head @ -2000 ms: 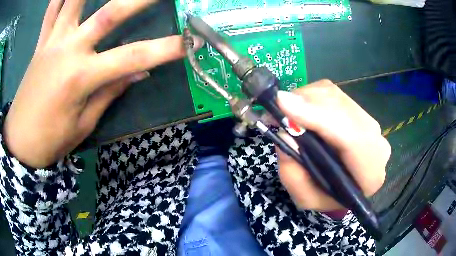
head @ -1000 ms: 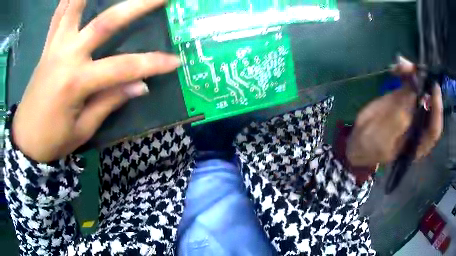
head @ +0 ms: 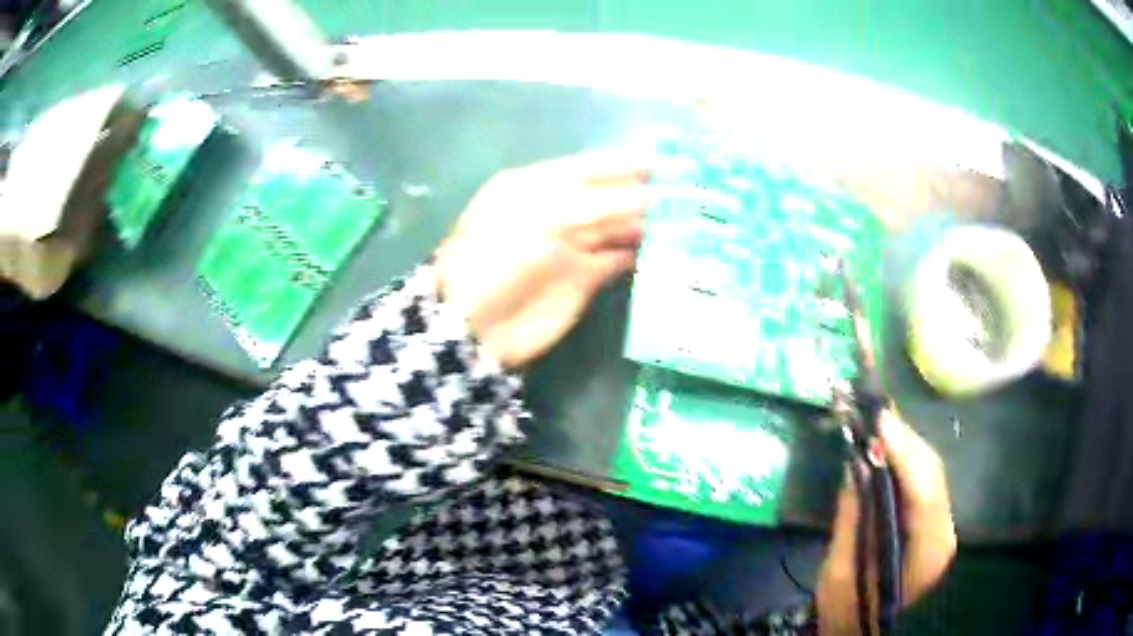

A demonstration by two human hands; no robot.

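My left hand [head: 541,255] is at the left edge of a green PCB panel [head: 746,267], with its fingertips at the edge; whether they grip it is blurred. A green backing board [head: 708,447] shows below the panel, nearer to me. My right hand [head: 913,522] is closed around the black soldering iron [head: 880,522]. The iron points up and away from me, and its blurred front end lies over the panel's right part. I cannot tell whether the tip touches it.
Two green boards [head: 292,242] lie at the left beside a cardboard box [head: 56,168]. An off-white waste cup [head: 978,308] stands right of the panel, with a yellow piece [head: 1064,329] behind it. A pale rail [head: 534,60] and green conveyor [head: 746,31] run along the back.
The view has swung up and left, showing the rail, cup and left boards. My right hand has brought the iron from the far right back to the panel. My left hand remains beside the panel.
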